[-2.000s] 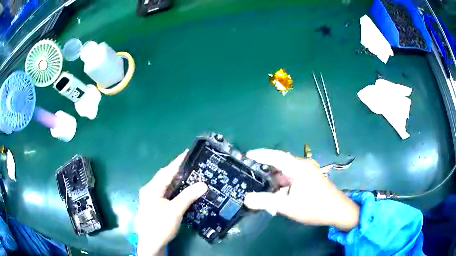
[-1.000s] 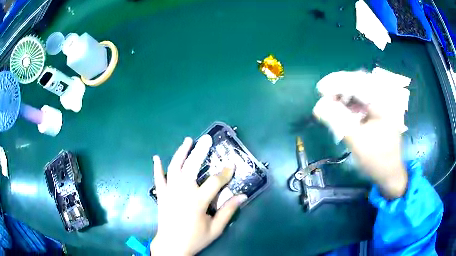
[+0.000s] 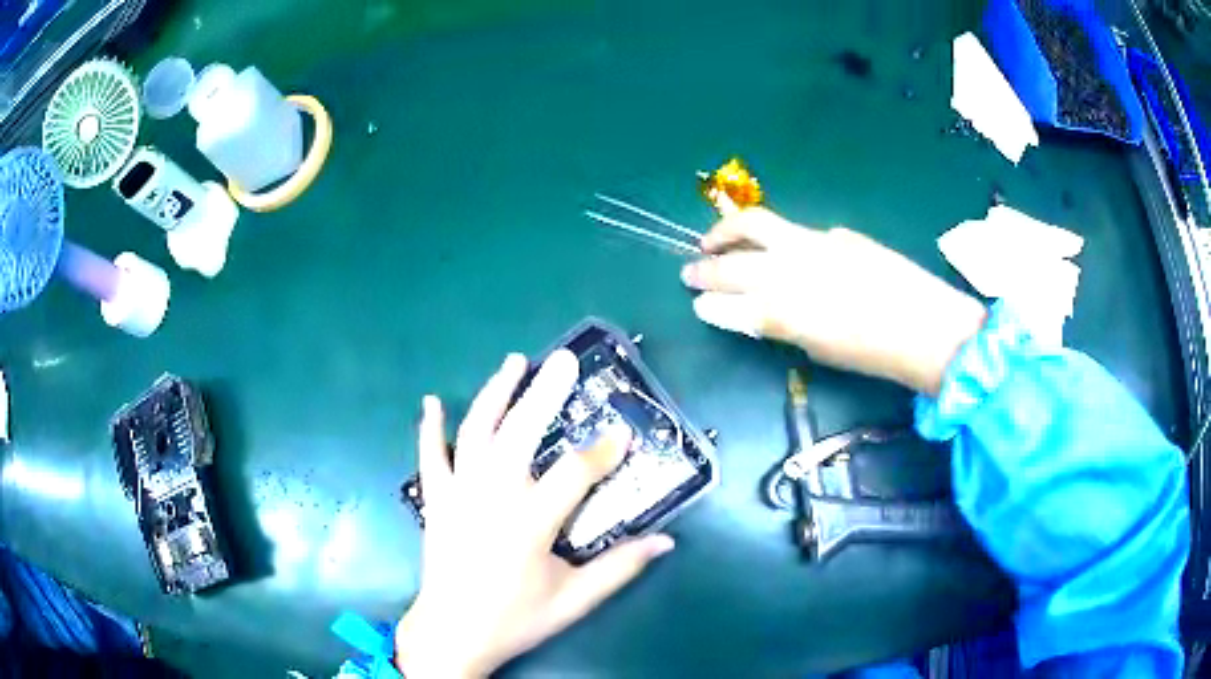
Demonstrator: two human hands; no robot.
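Note:
A black camera housing (image 3: 691,458) lies on the green mat in front of me, with a circuit board (image 3: 604,398) showing inside its rim. My left hand (image 3: 511,517) lies spread over the housing's left part, fingers on the board and thumb at the lower edge; it hides much of both. My right hand (image 3: 810,285) is raised to the upper right of the housing and holds thin silver tweezers (image 3: 644,223) between its fingertips. The tweezer tips point left and touch nothing. Their rear end is hidden by the fingers.
An amber tape scrap (image 3: 733,183) lies just above my right fingertips. An air blow gun (image 3: 863,511) lies right of the housing, partly under my right sleeve. A spare opened housing (image 3: 173,484) is at left. Fans, a white bottle (image 3: 250,130) and tape roll are upper left; wipes (image 3: 1016,259) and a blue screw bin (image 3: 1062,66) are at right.
The housing went from both hands down to the mat under my left hand. My right hand released it, reached right, took up the tweezers and moved left with them.

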